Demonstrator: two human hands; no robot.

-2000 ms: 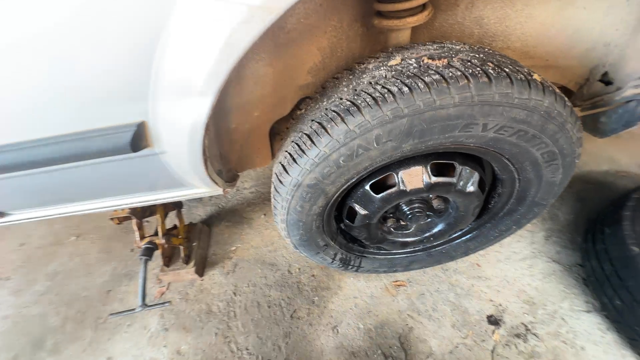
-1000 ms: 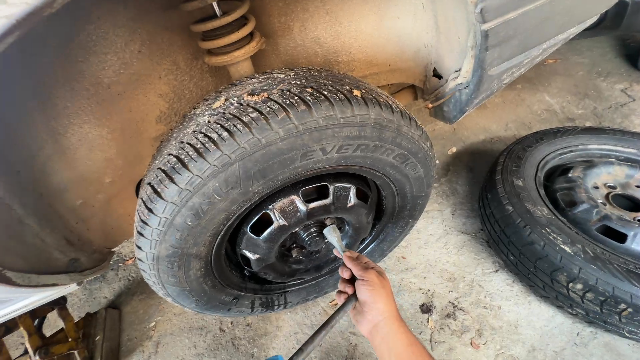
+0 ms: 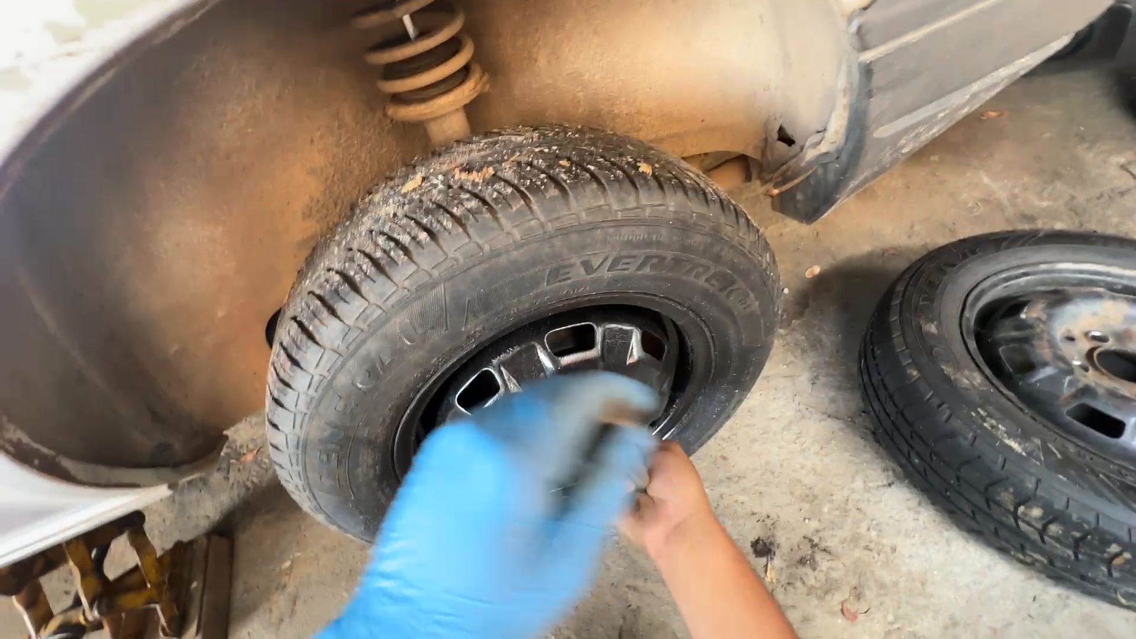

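My left hand (image 3: 506, 497), in a blue glove and blurred, is raised in front of the lower middle of a black steel wheel rim (image 3: 524, 359). A dark, blurred shape shows among its fingers; what it is cannot be told. My bare right hand (image 3: 670, 501) is just right of it, fingers curled and partly hidden behind the glove, so its hold is unclear. The rim sits in a worn tire (image 3: 550, 240) with dirt and leaf bits on its tread, upright and tilted under the car's fender arch. The hub centre is hidden by the glove.
A rusty coil spring (image 3: 430, 67) stands behind the tire. A second wheel and tire (image 3: 941, 426) lies on the concrete floor (image 3: 799, 532) at right. A yellow, rusty jack (image 3: 98, 577) is under the sill at lower left, beside the arch edge. The car's lower body panel (image 3: 941, 89) juts out at upper right.
My gloved left hand, at the bottom edge a second ago, has come up before the rim. The right hand held a metal tool near the hub then; its fingers are now partly covered.
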